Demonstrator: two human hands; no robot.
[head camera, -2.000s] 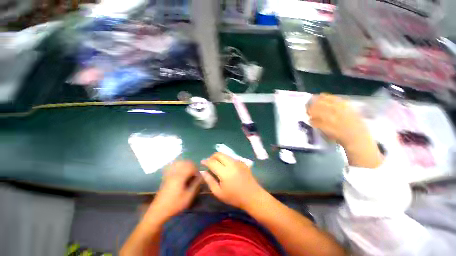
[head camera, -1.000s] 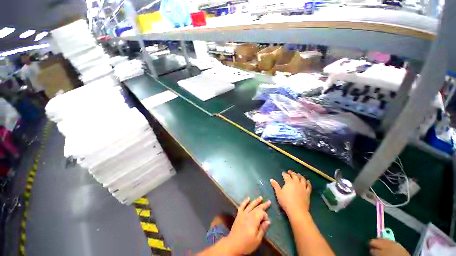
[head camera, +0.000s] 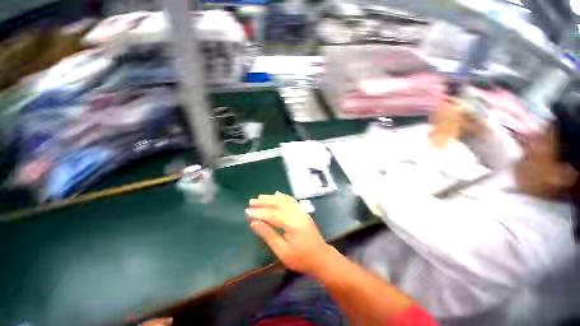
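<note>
My right hand (head camera: 287, 230) is held over the green bench mat (head camera: 127, 255), palm down, with its fingers a little apart and nothing seen in it. A sliver of my left hand (head camera: 156, 322) shows at the bottom edge, cut off and blurred. A shallow white box (head camera: 308, 167) with a dark item inside lies beyond my right hand. A small white wad (head camera: 306, 206) lies between the box and my fingers. A white dispenser bottle (head camera: 198, 184) with a metal top stands to the left, blurred.
A person in white (head camera: 470, 248) sits close on the right, hands raised over white sheets. A grey post (head camera: 191, 83) rises behind the bottle. Bagged parts (head camera: 95, 140) are heaped at the back left. A white cable (head camera: 232, 127) lies behind the bench strip.
The view swung left to floor and stacked trays, then back right. My left hand has dropped to the bottom edge. The pink strap seen earlier no longer shows on the mat.
</note>
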